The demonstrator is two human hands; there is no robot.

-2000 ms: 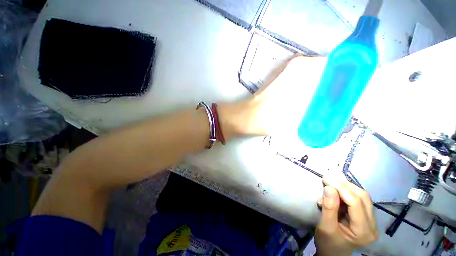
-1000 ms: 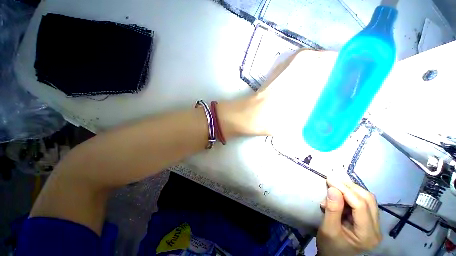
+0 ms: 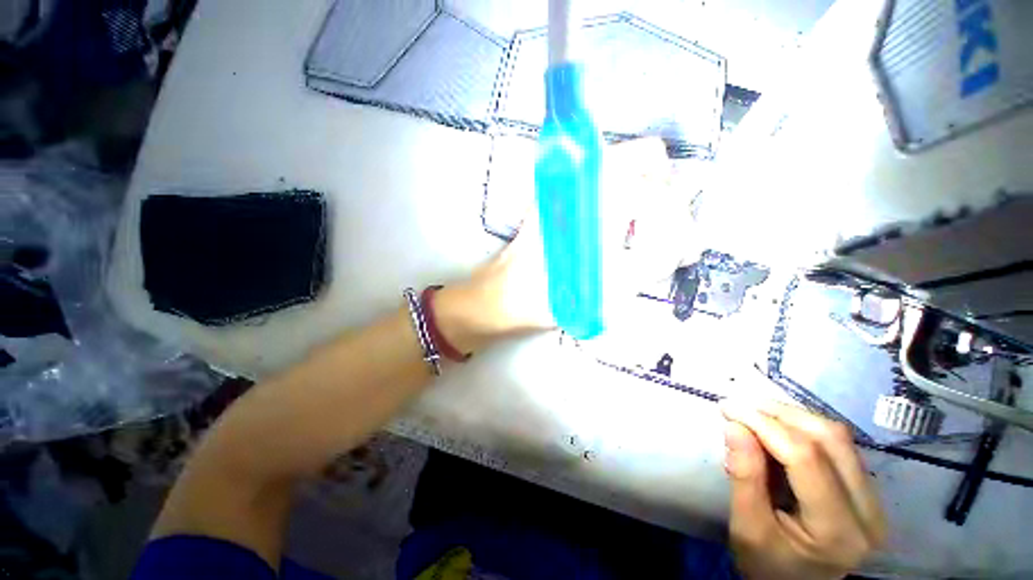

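Observation:
A pale panel (image 3: 691, 351), washed out by glare, lies on the machine bed below the needle area, its dark edge running towards my right hand. My left hand (image 3: 515, 289) reaches in from the left; its fingers are lost in glare and behind the blue lamp-like head, so its hold is hidden. My right hand (image 3: 802, 482) is at the lower right, thumb and index finger pinched together on the panel's near edge. A metal part (image 3: 719, 283), perhaps the presser foot area, shows just beyond the panel.
The blue head (image 3: 572, 227) hangs across the view. A black panel stack (image 3: 235, 255) lies at left on the white table (image 3: 374, 215). Grey panels (image 3: 617, 79) lie at the back. The machine head (image 3: 963, 68), ridged knob (image 3: 906, 415) and black snips (image 3: 976, 482) are at right. Clear plastic lies left.
The view has turned, showing more of the machine head and back panels. The blue head now hangs further left and more upright, uncovering the metal part. Both hands keep about the same places on the panel.

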